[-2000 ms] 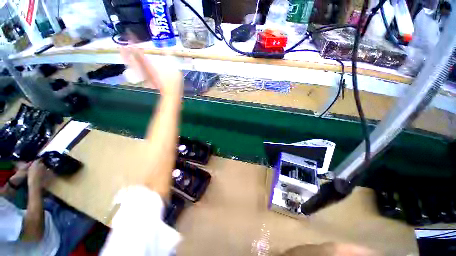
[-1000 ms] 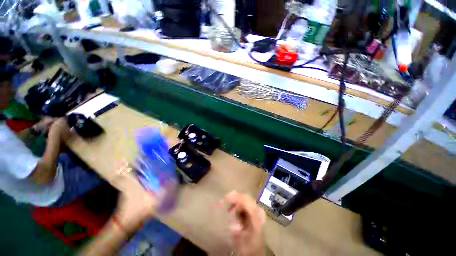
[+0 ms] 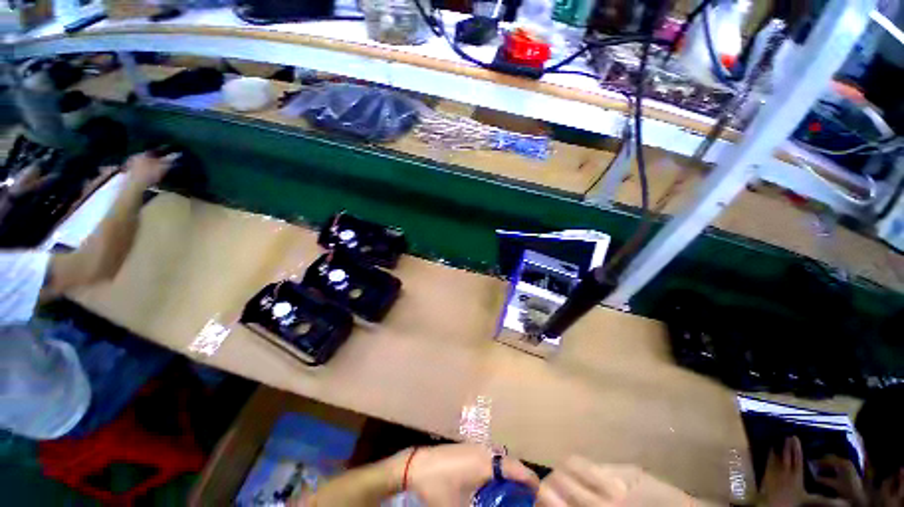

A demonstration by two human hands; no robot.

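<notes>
My left hand, with a red string at the wrist, is at the bottom edge, closed around a blue bottle. Only the bottle's top end shows; the frame's edge cuts off the rest. My right hand is just right of the bottle, fingers bent and partly cut off. I cannot tell whether it touches or holds anything. Three black housings with silver-white discs lie on the tan bench: a front one, a middle one and a back one.
A blue and white screw feeder stands right of the housings, with a black screwdriver hanging over it. Black parts lie at the right. Other people's hands work at far left and lower right. A shelf runs behind.
The bottle has moved from above the bench down to the bottom edge. My right hand has come in beside it. The view has shifted, and the front housing now shows fully.
</notes>
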